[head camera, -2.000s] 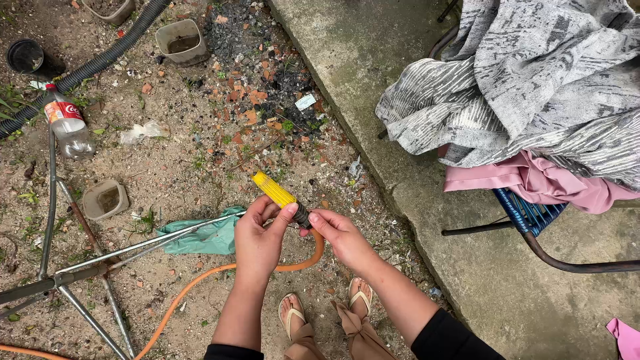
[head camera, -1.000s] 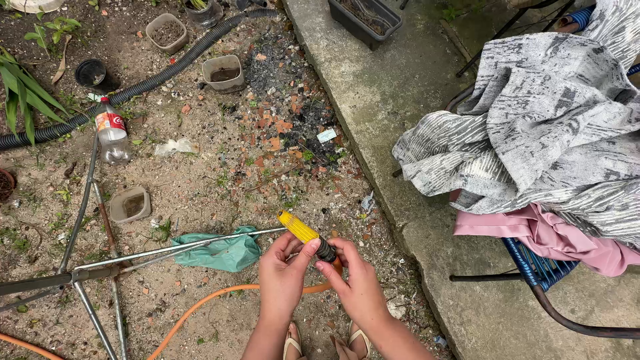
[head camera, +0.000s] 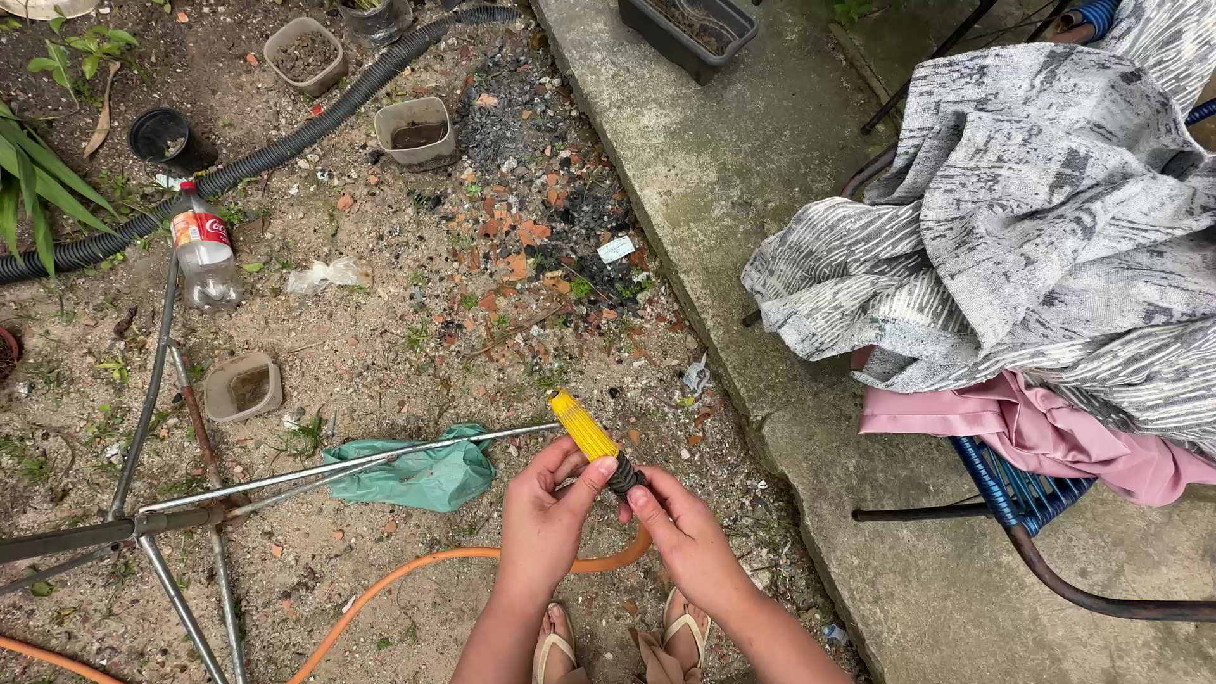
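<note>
A yellow and black hose nozzle (head camera: 584, 425) points up and to the left between my hands. My left hand (head camera: 559, 508) grips its lower yellow part, thumb on top. My right hand (head camera: 679, 527) holds the black ribbed end, where the orange garden hose (head camera: 446, 555) joins; the fingers partly hide the joint. From there the hose curves down to the lower left across the sandy ground. No water is seen leaving the nozzle tip.
Left of my hands lie a metal frame (head camera: 190, 518), a green plastic bag (head camera: 418, 475) and a plastic bottle (head camera: 204, 252). A black corrugated pipe (head camera: 313, 128) crosses behind. Right, a concrete ledge (head camera: 722, 237) carries a chair (head camera: 1021, 484) draped with grey and pink fabric (head camera: 1026, 209).
The view has shifted, showing more ground at the upper left and a dark planter on the ledge. Both hands keep hold of the nozzle and hose end.
</note>
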